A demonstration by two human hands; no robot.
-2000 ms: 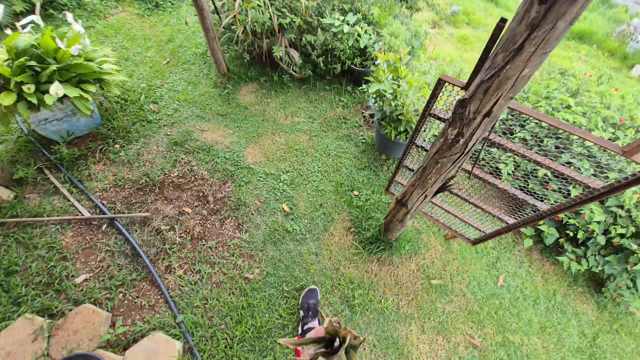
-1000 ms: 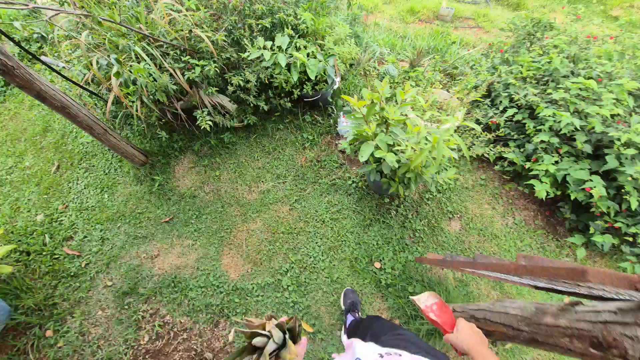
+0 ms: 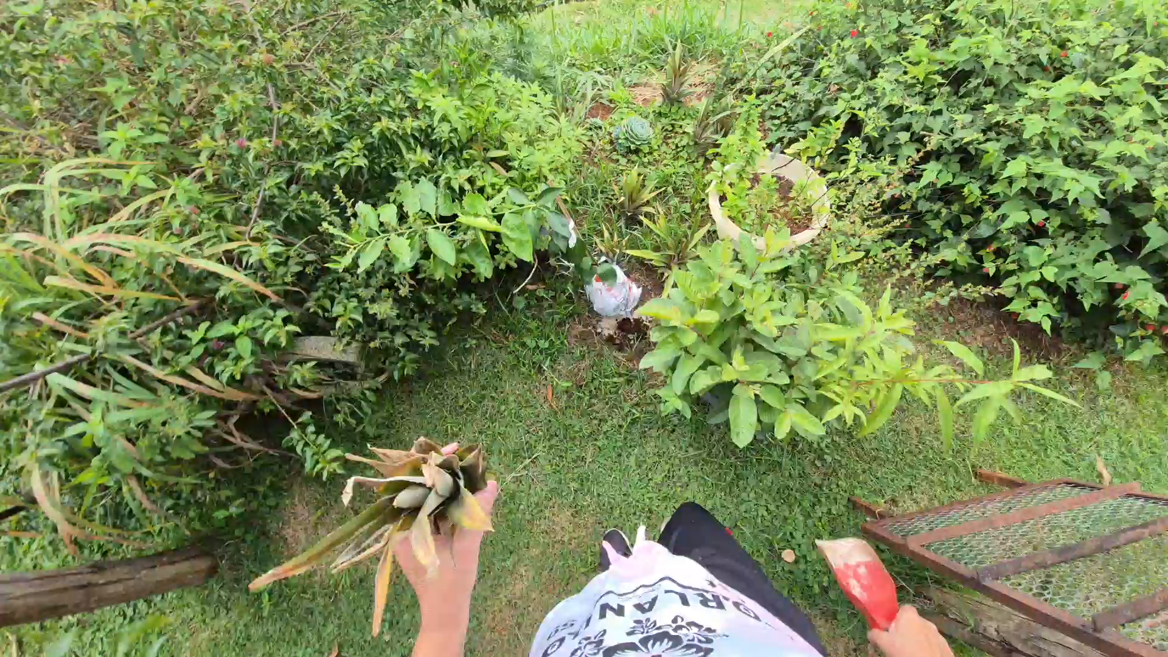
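Observation:
My left hand (image 3: 447,547), at the lower left, is closed around a leafy plant crown (image 3: 424,497) with stiff green and dry tan leaves. Some long leaves hang down to the left of the wrist. At the lower right edge, my right hand (image 3: 908,634) grips a red hand trowel (image 3: 860,582); its broad end is pale and dirty and points up and left. Ahead of both hands, a patch of bare dark soil (image 3: 630,336) lies beside a white plastic bag (image 3: 613,292), left of a leafy young potted shrub (image 3: 757,347).
A rusty metal frame with wire mesh (image 3: 1049,538) and a wooden post (image 3: 976,620) stand at the lower right. Another wooden post (image 3: 109,584) is at the lower left. Dense bushes (image 3: 1031,155) flank the grass, and a pale round planter (image 3: 724,214) sits beyond the shrub.
The view has shifted forward, towards the shrub and the white bag. My left hand with the plant crown has come fully into view. The trowel hand, unseen two seconds ago, remains at the lower right.

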